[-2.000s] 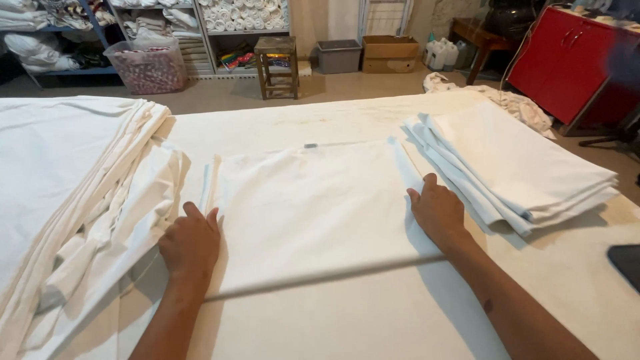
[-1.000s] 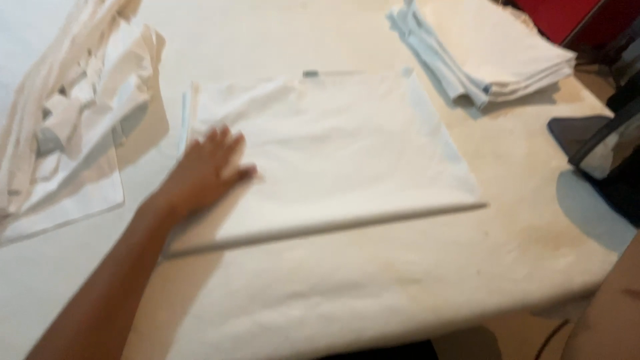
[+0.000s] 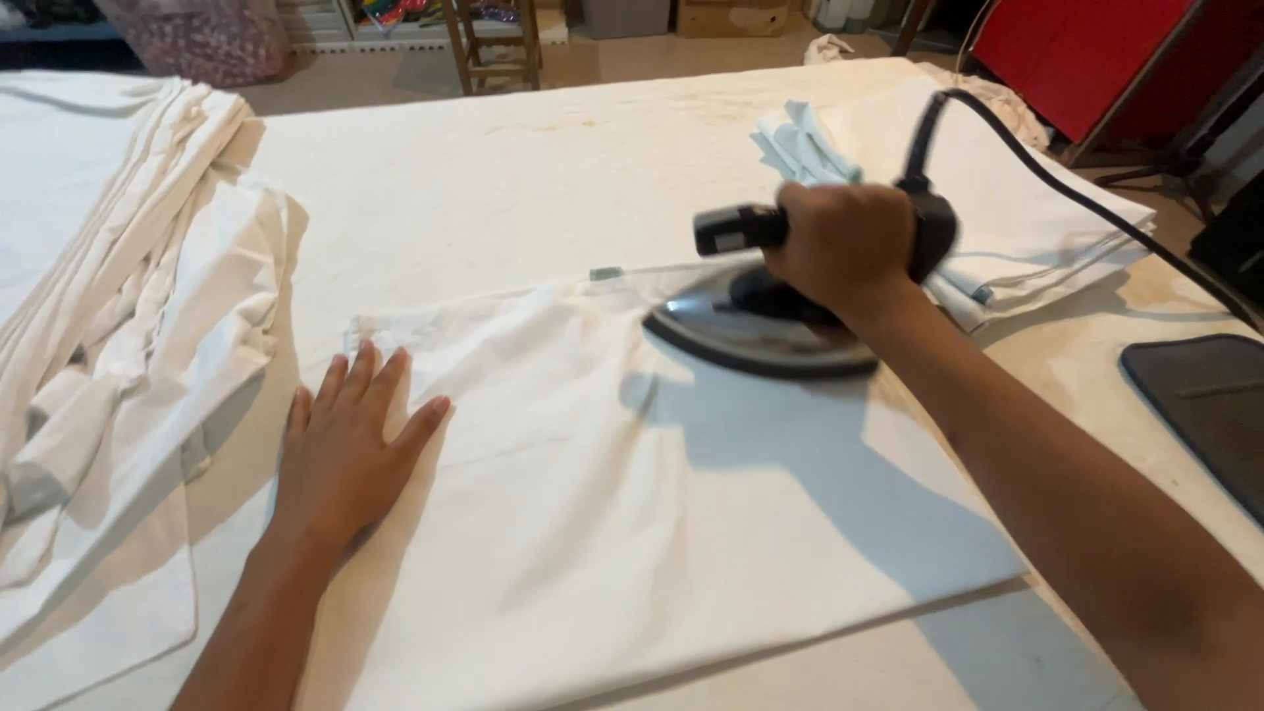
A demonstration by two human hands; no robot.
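Observation:
A folded white cloth (image 3: pixel 553 513) lies spread in front of me, with a small green tag (image 3: pixel 605 274) at its far edge. My right hand (image 3: pixel 847 247) grips the handle of a black clothes iron (image 3: pixel 770 316), whose soleplate is over the cloth's far right part; whether it touches cannot be told. My left hand (image 3: pixel 351 439) rests flat, fingers spread, on the cloth's left edge and holds nothing. Soft creases run through the middle of the cloth.
Crumpled white cloths (image 3: pixel 148 326) lie at the left of the covered table (image 3: pixel 474 188). A stack of folded white cloths (image 3: pixel 1047 217) is at the back right, with the iron's cord (image 3: pixel 1066 188) passing over it. A dark pad (image 3: pixel 1210 405) lies at the right edge. A wooden stool (image 3: pixel 494 44) stands beyond.
My right hand, on the cloth two seconds ago, now holds the iron over it. My left hand stays at the cloth's left side. The view has shifted.

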